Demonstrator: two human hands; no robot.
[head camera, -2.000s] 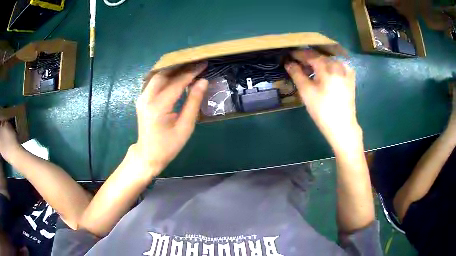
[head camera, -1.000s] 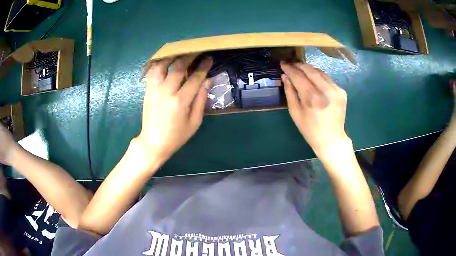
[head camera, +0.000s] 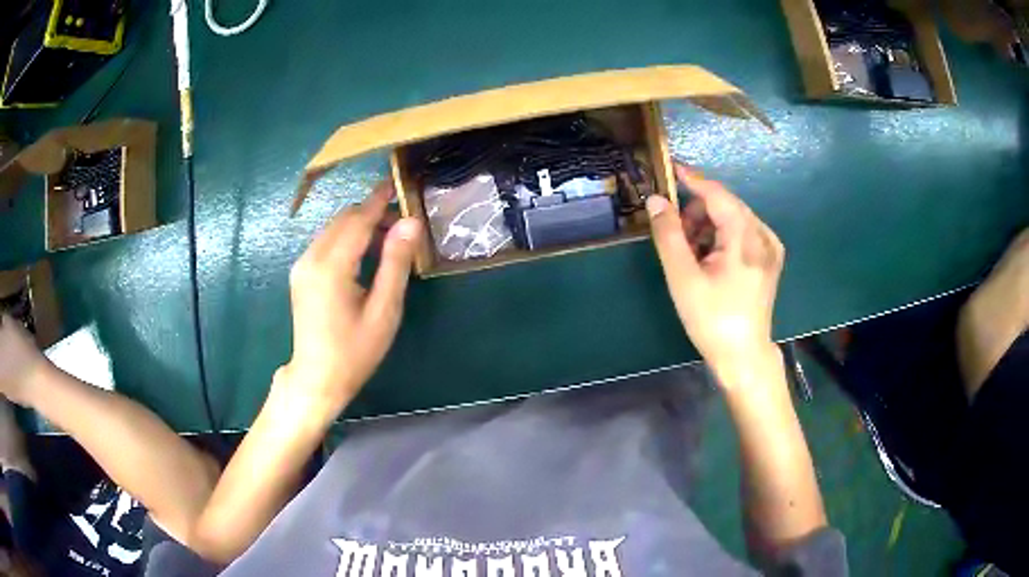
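Note:
An open brown cardboard box lies in front of me, its lid raised along the far side. A black coiled cable runs along the back inside. A black power adapter with pale plug prongs sits at the front right. A shiny clear plastic bag lies at the front left. My left hand grips the box's left side wall, thumb near the front corner. My right hand grips the right side wall, thumb at its top edge, other fingers outside.
Similar filled boxes stand at the left and the upper right. A black cable crosses the green bench on the left. A yellow-and-black device is at the upper left. People's arms show on both sides.
Both hands have moved from inside the box out to its side walls, the left one leftward. More of the cable and the box interior shows. The view has shifted slightly.

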